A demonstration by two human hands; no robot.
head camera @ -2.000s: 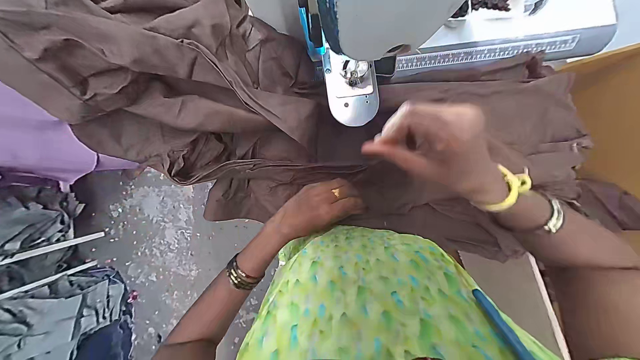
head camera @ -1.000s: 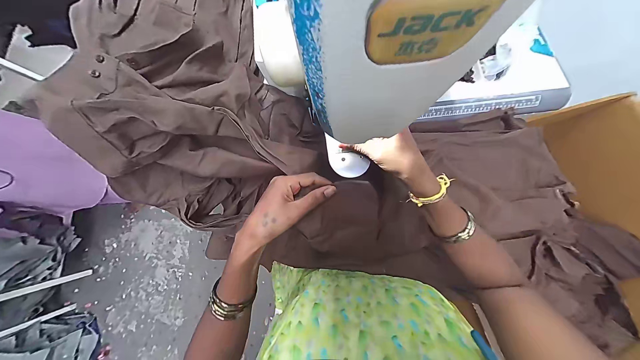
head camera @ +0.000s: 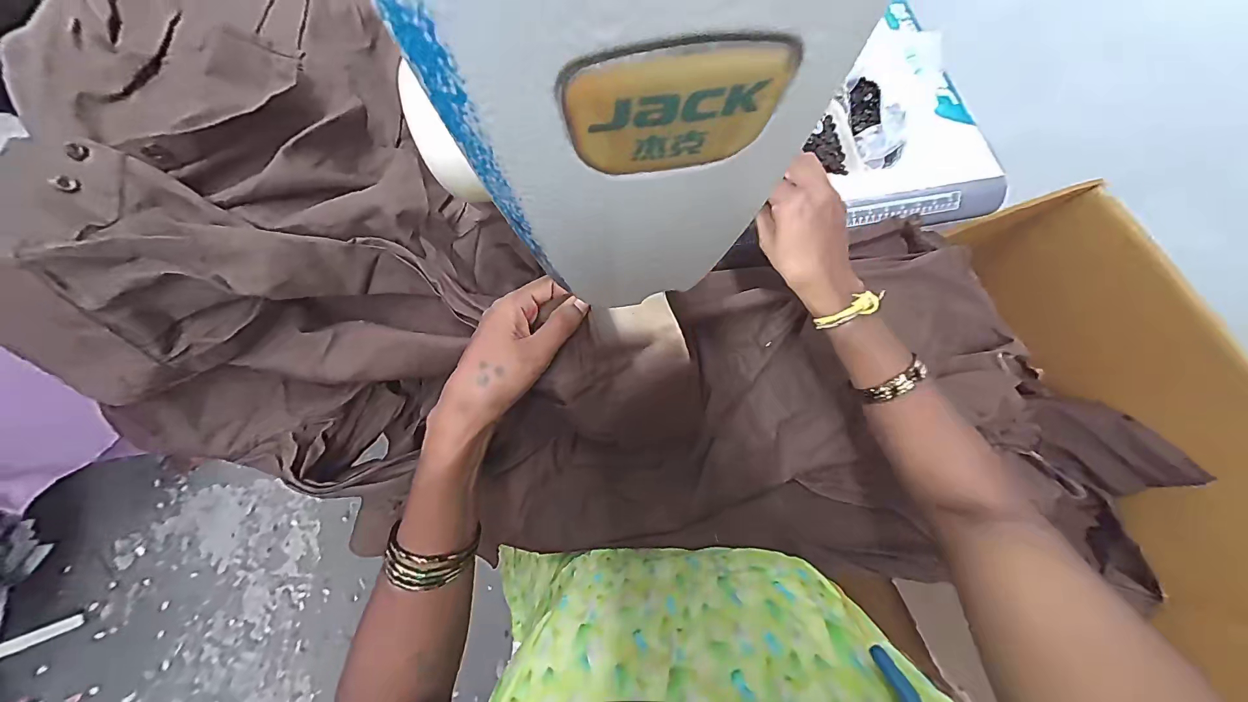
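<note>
A Jack sewing machine head (head camera: 634, 214) fills the top middle and hides its needle area. Brown woven cloth (head camera: 741, 419), part of a garment with buttons or eyelets at the upper left, spreads under and around it. My left hand (head camera: 512, 351) pinches the cloth between thumb and forefinger beside the left lower edge of the machine head. My right hand (head camera: 809, 224) is at the head's right side, near the small black pieces, its fingertips partly behind the head; whether it holds anything cannot be seen.
Small black pieces in clear plastic (head camera: 863, 122) lie on the machine bed (head camera: 926, 185), which bears a printed scale. A cardboard box wall (head camera: 1121, 292) stands at the right. Purple cloth (head camera: 49, 429) is at the left, above a littered grey floor (head camera: 224, 565).
My right hand has moved from beside the machine's white plate to the machine head's right side. My left hand stays on the cloth at the left. The view has shifted closer over the machine head.
</note>
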